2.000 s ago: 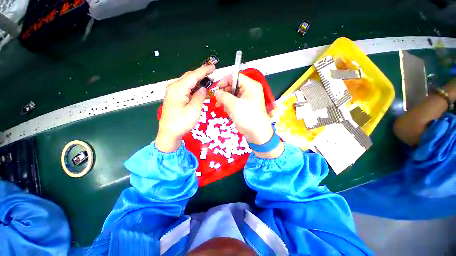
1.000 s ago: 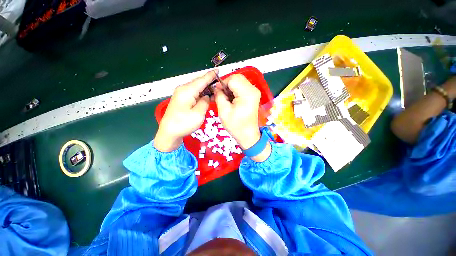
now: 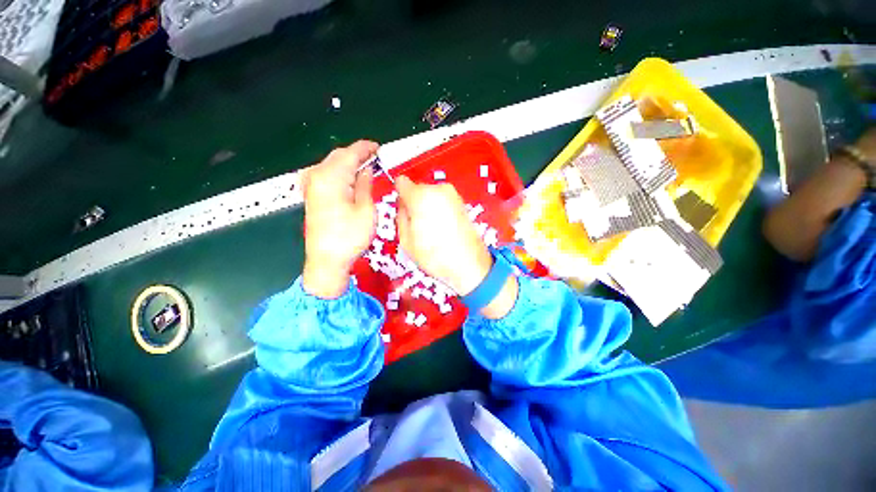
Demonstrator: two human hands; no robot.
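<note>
My left hand point(image 3: 338, 216) is over the left edge of the red tray point(image 3: 485, 154), its fingertips closed on a small electronic module point(image 3: 372, 164) that is mostly hidden. My right hand point(image 3: 437, 229) is over the tray and holds thin tweezers point(image 3: 386, 174), their tip at the module. White pieces point(image 3: 420, 288) are scattered in the red tray under and around my hands. A blue strap point(image 3: 491, 282) is on my right wrist.
Electronic modules lie on the dark green conveyor point(image 3: 288, 82) beyond the white strip point(image 3: 231, 205). A yellow tray point(image 3: 742, 159) with striped sheets point(image 3: 624, 207) is at right. A tape roll point(image 3: 137, 320) surrounds a module at left. Another person's arm point(image 3: 812, 216) is far right.
My hands came together at the module, then my left hand shifted left with it, and my right hand's fingers moved left and lower. Modules on the belt have moved right.
</note>
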